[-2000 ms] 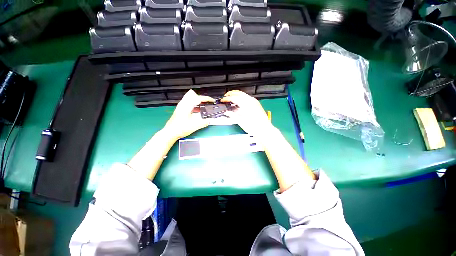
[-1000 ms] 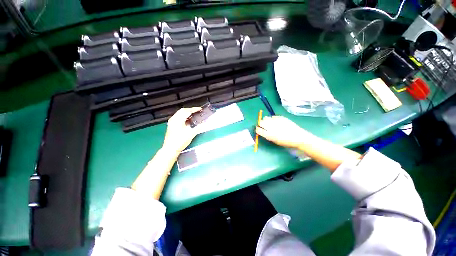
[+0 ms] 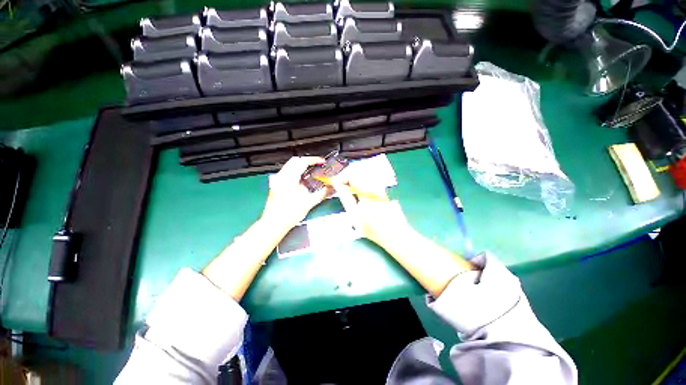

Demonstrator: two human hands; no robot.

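Note:
My left hand (image 3: 289,192) holds a small dark device housing (image 3: 314,177) above the bench, in front of the stacked trays. My right hand (image 3: 370,210) grips a yellow-orange hand tool (image 3: 325,180), whose tip is on or close to the housing. A white backing strip (image 3: 329,228) lies nearest me, with one dark adhesive pad (image 3: 294,239) at its left end; my right hand covers part of the strip. A second white sheet (image 3: 383,167) lies behind it, partly under my hands.
Upper parts tray (image 3: 301,100) with rows of dark grey units sits on stacked trays (image 3: 248,156). Left tray (image 3: 101,225) bears one black housing (image 3: 63,256). A blue tool (image 3: 447,179), clear plastic bag (image 3: 511,131) and yellow pad (image 3: 633,173) are on the right.
My right hand has gone from picking at the yellow-orange tool on the right to the housing, bringing the tool. My left hand still holds the housing. The camera view has turned left.

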